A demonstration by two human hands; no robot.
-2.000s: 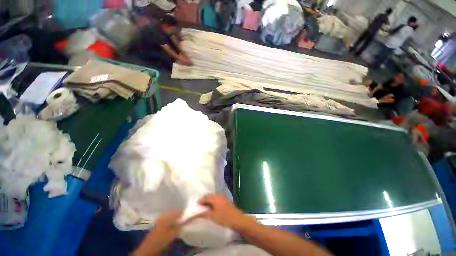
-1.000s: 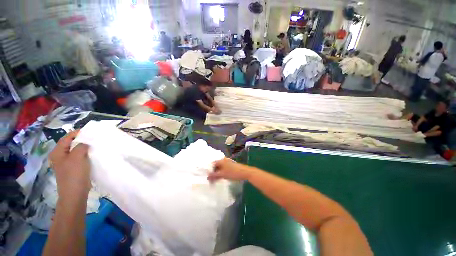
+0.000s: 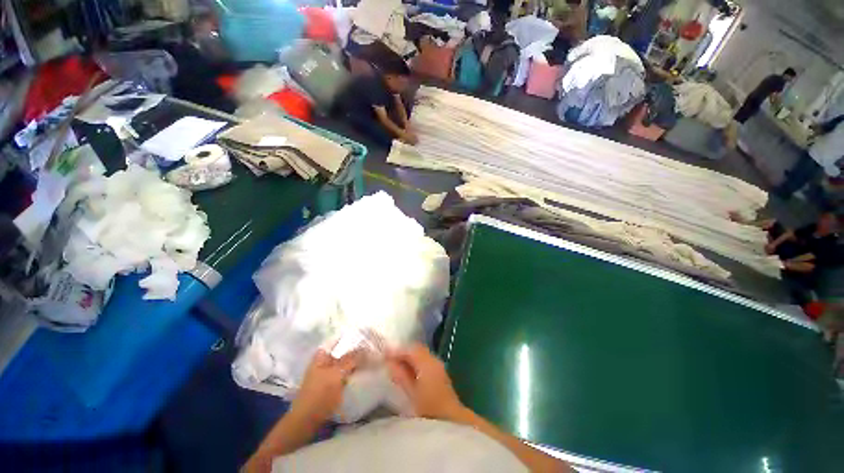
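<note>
A bulky heap of sheer white fabric [image 3: 356,268] stands in front of me, left of the green-topped table, in what looks like a pale container. My left hand [image 3: 324,381] and my right hand [image 3: 421,374] are close together at the near side of the heap. Both hands pinch the edge of the white fabric between them. The fingers are slightly blurred.
The green table [image 3: 639,360] with a metal edge lies to the right. A blue and green table [image 3: 259,208] at left holds white scraps [image 3: 139,226], a roll [image 3: 201,168] and folded brown cloth [image 3: 287,148]. People handle long cream fabric [image 3: 592,166] on the floor.
My hands were spread apart, holding the white fabric stretched and raised. They are now lower and close together over the heap. The view has tilted down.
</note>
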